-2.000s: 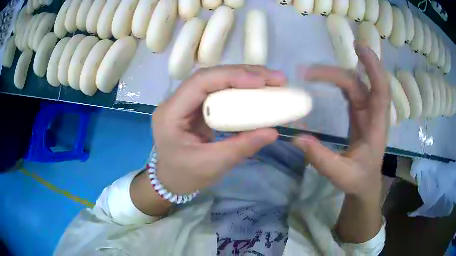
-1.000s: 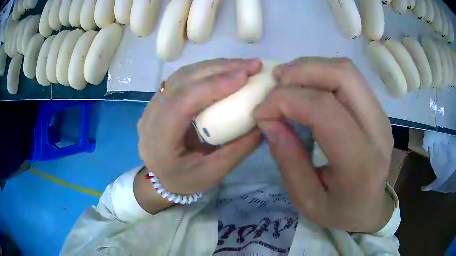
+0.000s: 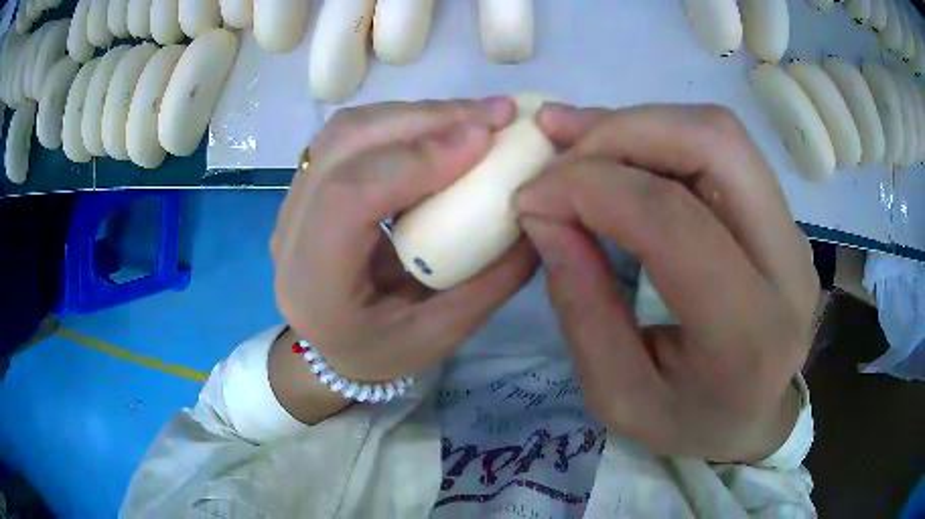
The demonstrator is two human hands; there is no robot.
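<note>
A cream plastic housing [image 3: 472,216] is held up over the lap, tilted with its upper end to the right. A small dark slot shows near its lower left end. My left hand [image 3: 380,238] wraps around its left side, fingers above and thumb below. My right hand [image 3: 669,264] holds its right side with thumb and fingertips. The fingers hide parts of the housing, and its inside is not visible.
Rows of cream housings [image 3: 198,91] lie on the pale bench top [image 3: 629,76], with more rows at the right [image 3: 796,122]. A blue plastic stool [image 3: 127,248] stands below at the left. Translucent white film [image 3: 898,314] hangs at the right.
Two seconds ago the housing lay level in my left hand with my right hand apart. Now it is tilted and both hands hold it. Over the last second the grip has barely changed.
</note>
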